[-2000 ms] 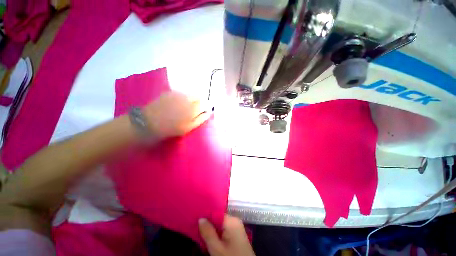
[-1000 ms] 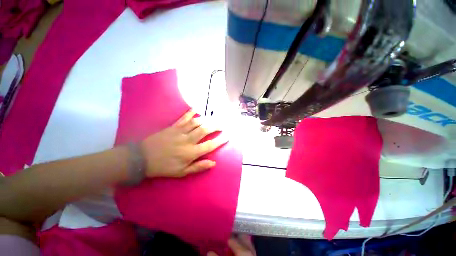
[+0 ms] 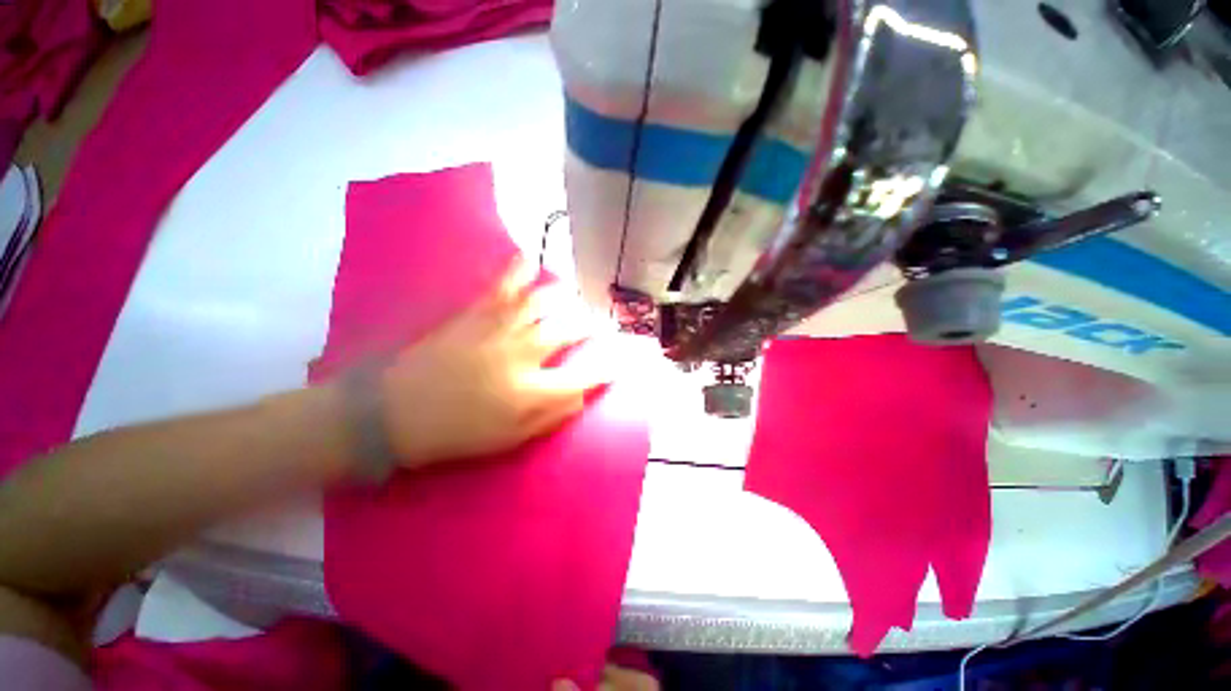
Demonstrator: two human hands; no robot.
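Note:
A bright pink cut panel (image 3: pixel 473 540) lies on the white machine table, its right edge running up to the bright light at the needle. My left hand (image 3: pixel 493 371) lies flat on the panel, fingers spread towards the needle area, slightly blurred. My right hand (image 3: pixel 608 679) is cut off by the bottom edge; its fingertips are at the panel's lower corner. The presser foot and needle are lost in glare. The white sewing machine head (image 3: pixel 702 162) with a blue stripe stands right of the panel.
A small pink panel pile (image 3: pixel 878 473) lies under the machine arm. A grey tension dial (image 3: pixel 950 304) and curved shiny metal guard (image 3: pixel 878 149) stick out in front. Long pink cloth (image 3: pixel 128 243) lies at the left, bunched pink cloth (image 3: pixel 432 27) at the far edge. A white cable (image 3: pixel 1067 624) hangs at right.
My left hand has moved up the panel towards the needle, compared with one second ago. The panel's lower part has shifted slightly. My right hand has moved lower, mostly out of the picture. The camera view has shifted.

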